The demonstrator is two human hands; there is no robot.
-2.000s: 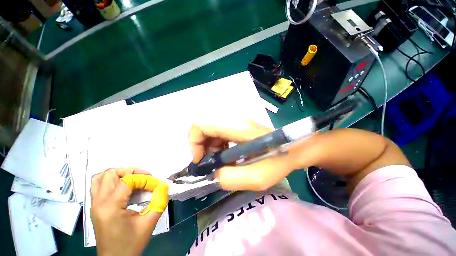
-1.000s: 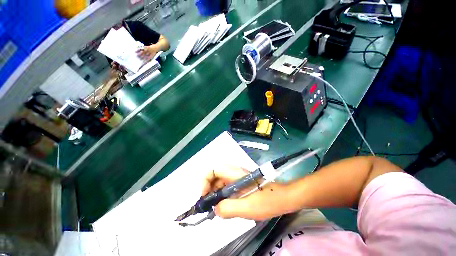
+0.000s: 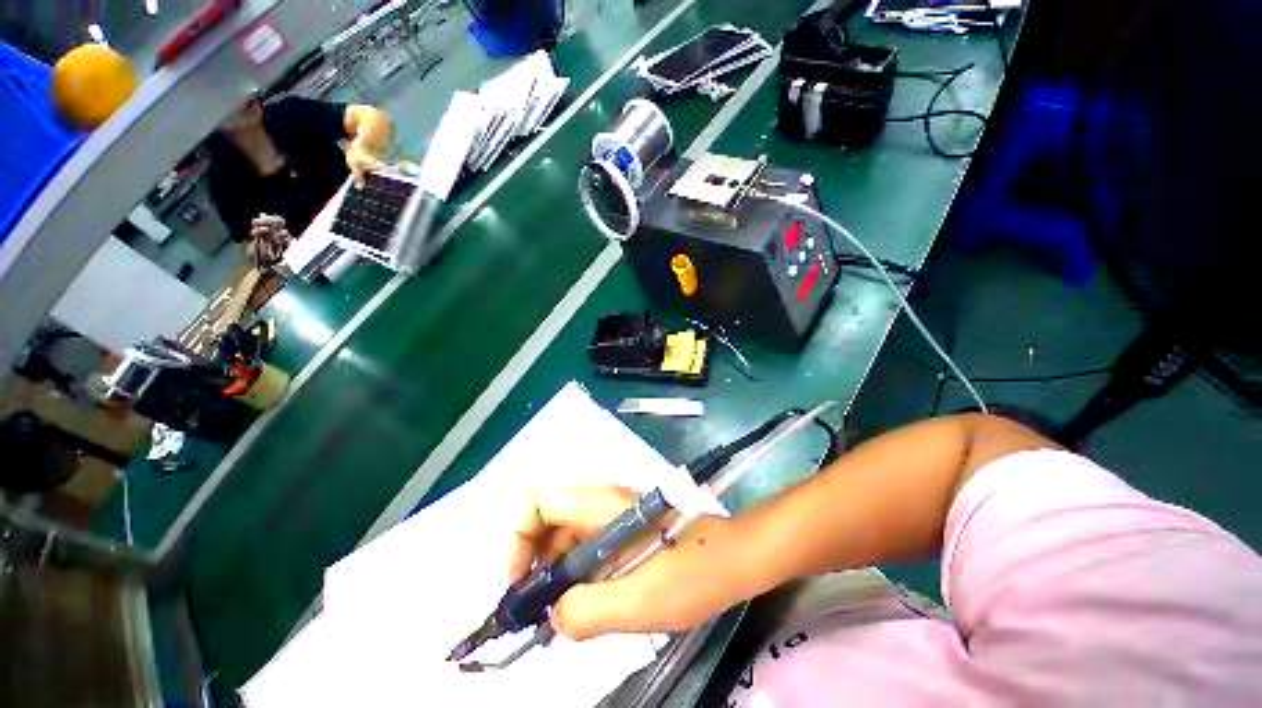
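Note:
My right hand (image 3: 609, 560) holds a black soldering iron (image 3: 581, 560) with a pale collar, its thin metal tip and solder guide pointing down-left. The tip is over the white backs of stacked solar panels (image 3: 415, 581); whether it touches cannot be told. A dark cord and a pale tube trail from the iron's rear. My left hand is out of the picture.
A black solder feeder (image 3: 734, 263) with red display, a silver wire spool (image 3: 637, 138) and an upright yellow tube stand beyond the panels. An iron stand with yellow sponge (image 3: 685, 354) is beside it. Opposite, a person (image 3: 284, 166) handles a gridded panel (image 3: 371, 217).
The view has swung up and right. My left hand, earlier at the panels, has left the picture. My right hand still holds the iron. The person opposite now shows a panel's dark face.

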